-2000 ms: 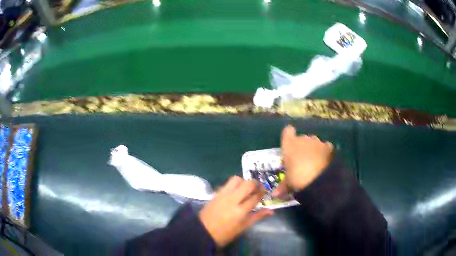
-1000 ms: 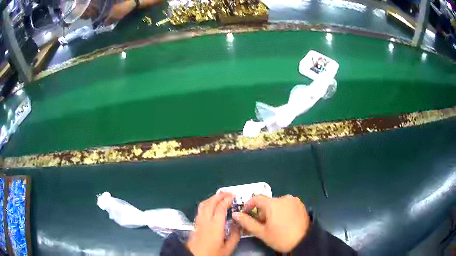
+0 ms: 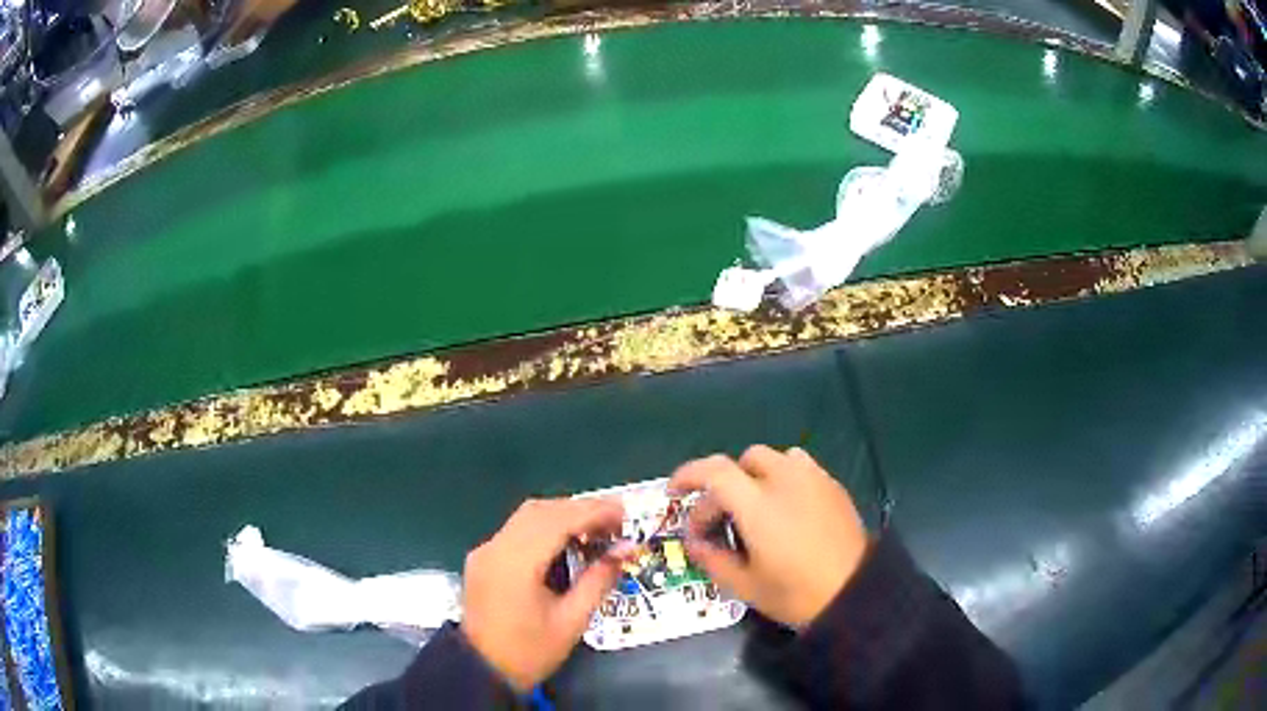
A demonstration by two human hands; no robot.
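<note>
The open white power strip housing (image 3: 667, 625) lies on the dark green bench in front of me. Inside it show a green circuit board, a yellow component (image 3: 675, 556) and thin coloured wires. My left hand (image 3: 535, 583) is at its left side, thumb and fingers over the inside. My right hand (image 3: 778, 535) is at its right side, fingertips bent over the upper inside. Whether either hand pinches a wire or part is too blurred to tell. A power cord in a plastic bag (image 3: 348, 595) lies to the left, its right end hidden behind my left hand.
A second open housing (image 3: 903, 114) with a bagged cord (image 3: 862, 222) lies on the green conveyor belt. A worn rail (image 3: 625, 343) separates belt and bench. A tray of blue pieces (image 3: 50, 611) is at the far left. Another housing (image 3: 42, 299) shows at the belt's left edge.
The view has shifted. My hands, earlier close together over the middle of the housing, are now further apart, and more of the board and coloured parts shows between them.
</note>
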